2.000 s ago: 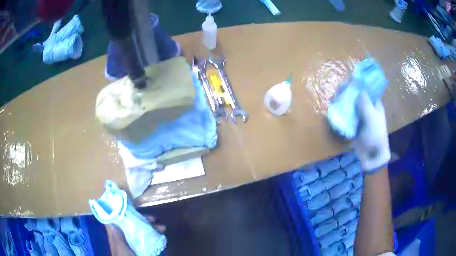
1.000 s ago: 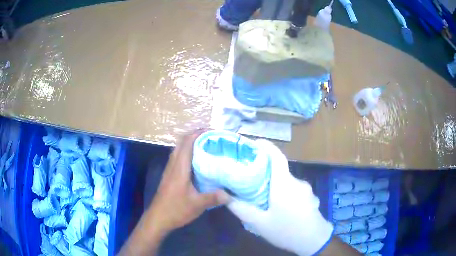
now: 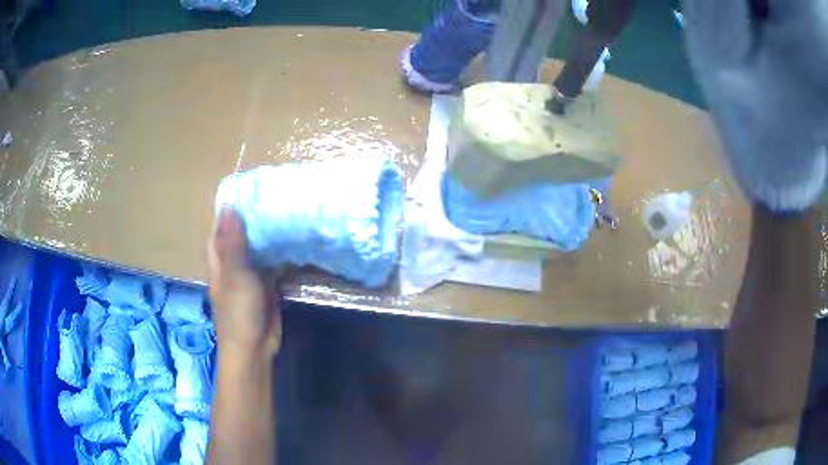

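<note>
My bare left hand (image 3: 241, 295) holds a light-blue ribbed hollow part (image 3: 309, 213) by its left end. The part lies on its side over the bench's front edge, its frilled end facing right. My gloved right hand (image 3: 763, 109) is raised at the upper right, large, blurred and cut off by the top edge; I cannot tell what its fingers hold. The cream upper press block (image 3: 536, 132) sits on another light-blue part (image 3: 522, 213), with a cream lower block (image 3: 522, 243) under it. A dark press rod (image 3: 581, 64) meets the top of the upper block.
A white cloth and paper (image 3: 508, 272) lie under the fixture. A white glue bottle (image 3: 667, 215) is on the brown worktop (image 3: 172, 109). A dark-blue ribbed sleeve (image 3: 449, 45) is behind the press. Blue totes hold jumbled parts (image 3: 136, 363) at left and rowed parts (image 3: 646, 400) at right.
My right hand has let go of the light-blue part and moved up to the upper right. My left hand has moved left and up with the part, which is now turned on its side.
</note>
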